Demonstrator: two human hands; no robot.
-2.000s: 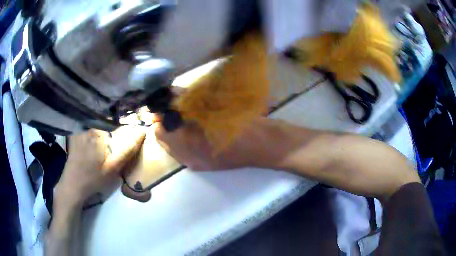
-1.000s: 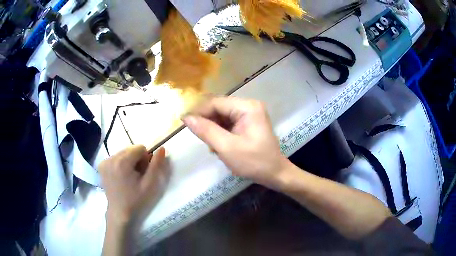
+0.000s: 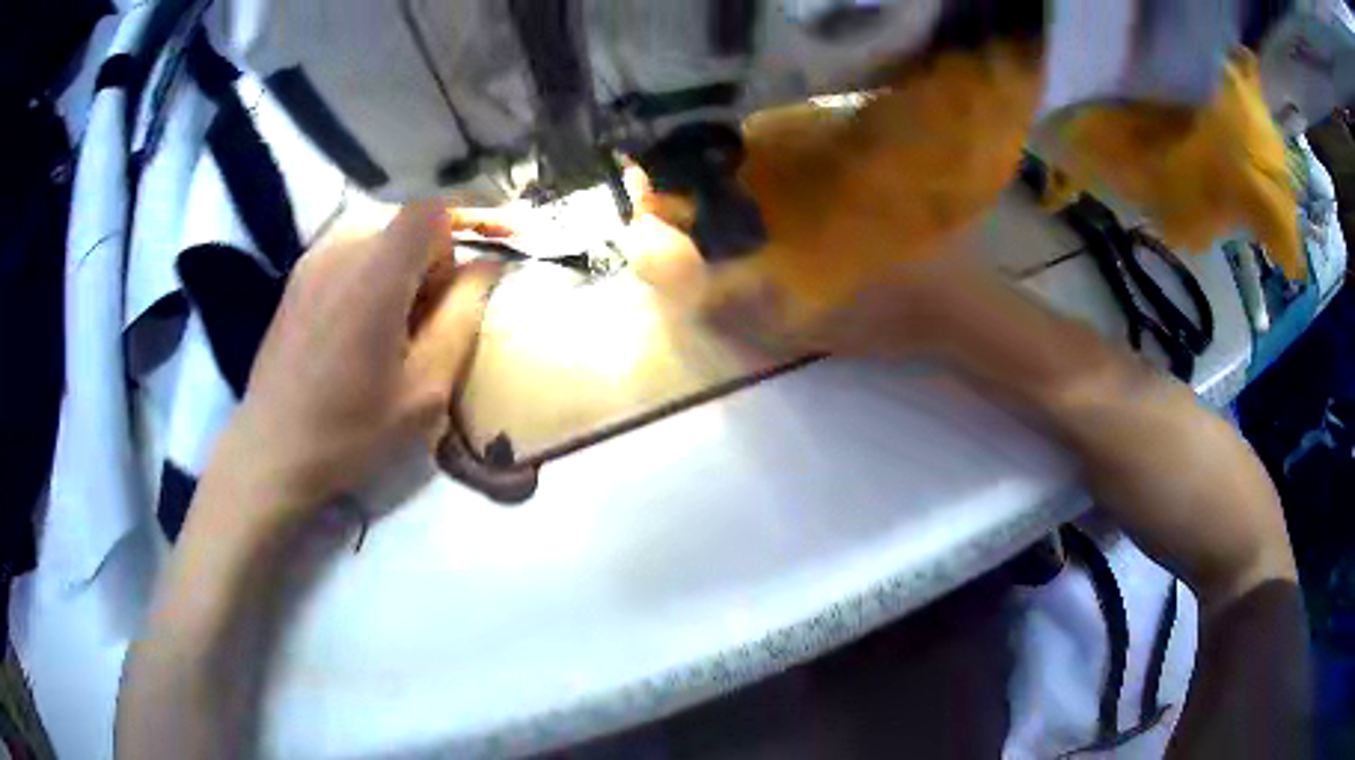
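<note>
The sewing machine head (image 3: 446,89) stands over the lamp-lit needle area. A small white piece with a dark edge (image 3: 557,238) lies under the needle, mostly washed out by glare. My left hand (image 3: 349,334) is left of the needle, its bent fingers at the piece's left end. My right hand (image 3: 713,290) is right of the needle, blurred and partly hidden by the hanging orange-yellow cloth (image 3: 907,164); its fingertips reach close to the presser foot. What it holds cannot be made out.
Black-handled scissors (image 3: 1144,290) lie on the table's right. White panels with black stripes (image 3: 97,371) hang at the left; more white cloth (image 3: 1055,668) with dark strips hangs below right. A measuring tape (image 3: 773,639) runs along the front edge. A teal tray (image 3: 1300,305) is at the right end.
Both hands have moved from the table's front up to the needle. The view has come closer to the machine, and the orange-yellow cloth now covers part of my right hand.
</note>
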